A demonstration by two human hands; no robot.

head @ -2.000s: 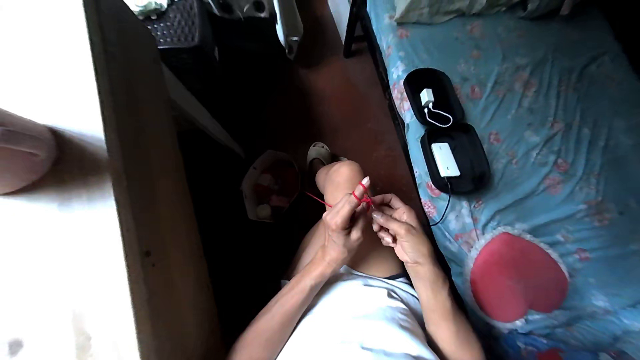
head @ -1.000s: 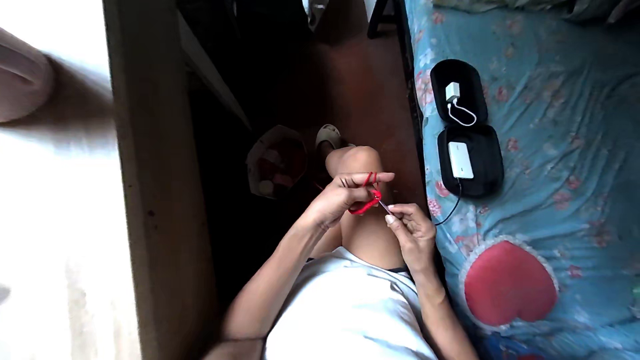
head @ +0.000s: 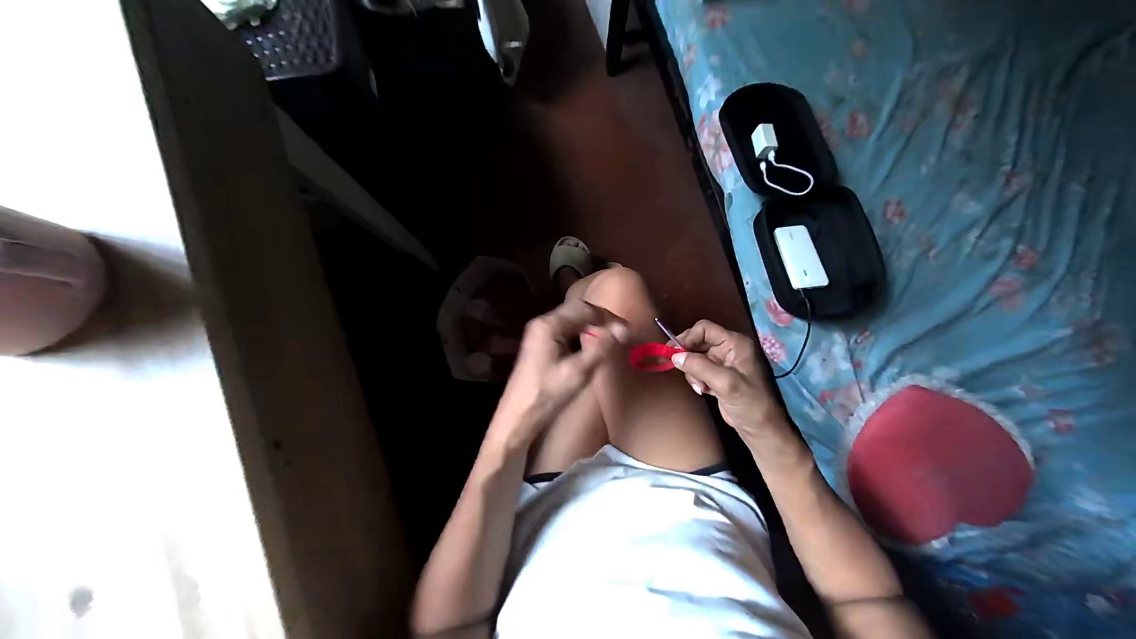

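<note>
Between my hands, over my lap, is a small loop of red crocheted yarn [head: 653, 358]. My right hand [head: 723, 368] pinches the loop's right edge together with a thin crochet hook [head: 667, 332], whose tip points up and left. My left hand [head: 564, 355] is just left of the loop, blurred, with a bit of red yarn across its bent fingers. Where the yarn runs beyond that hand cannot be seen.
On the bed at my right lie an open black case [head: 865, 257] with a white power bank [head: 801, 256] and a charger [head: 764, 141], and a red heart-shaped cushion [head: 941, 461]. A white tabletop [head: 106, 461] is at left; a container [head: 453, 328] stands on the dark floor.
My left hand has moved off the red piece, which it held on its fingers a second ago. The red loop now lies at my right hand's fingertips.
</note>
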